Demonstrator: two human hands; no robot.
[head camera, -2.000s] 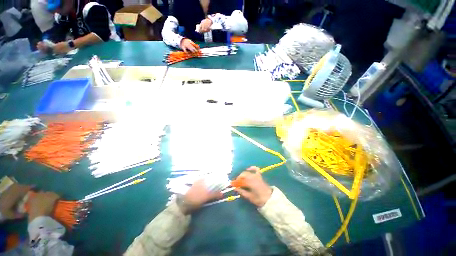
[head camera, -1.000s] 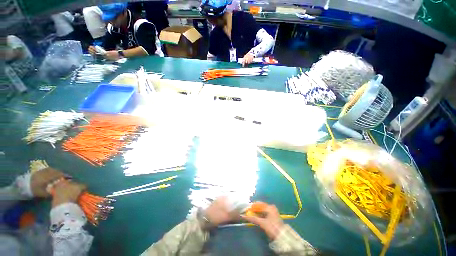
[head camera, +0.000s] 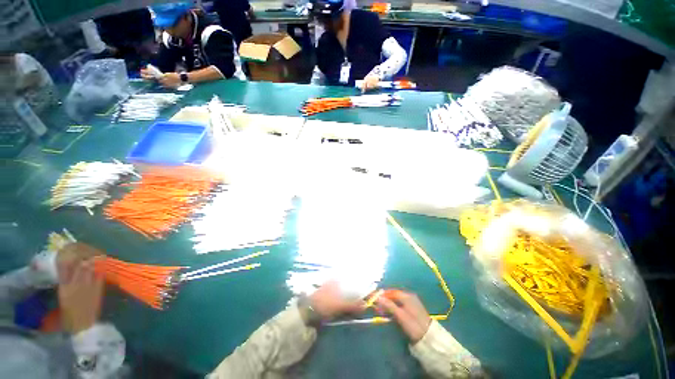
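My left hand (head camera: 331, 302) is at the near end of the glaring white wire pile (head camera: 340, 229), fingertips closed together by a yellow piece. My right hand (head camera: 403, 307), with orange finger covers, pinches at the same spot; the yellow strip (head camera: 425, 259) runs from beside it in a bend up to the pile's right. The hands nearly touch. Which hand grips the small piece between them is hard to tell. A white wire with a yellow band (head camera: 380, 320) lies just below the hands. My palms are hidden.
A clear bag of tangled yellow strip (head camera: 555, 274) is at right, a fan (head camera: 548, 152) beyond it. A long pale bin (head camera: 437, 166) and blue tray (head camera: 170, 143) stand behind the piles. Orange wires (head camera: 159, 203) lie left. A neighbour's hand (head camera: 80, 285) holds an orange bundle (head camera: 144, 277) at lower left.
The view has swung left and up since the oldest frame, then steadied. My hands stay together at the pile's near end. The neighbour's orange bundle has moved up and now points right.
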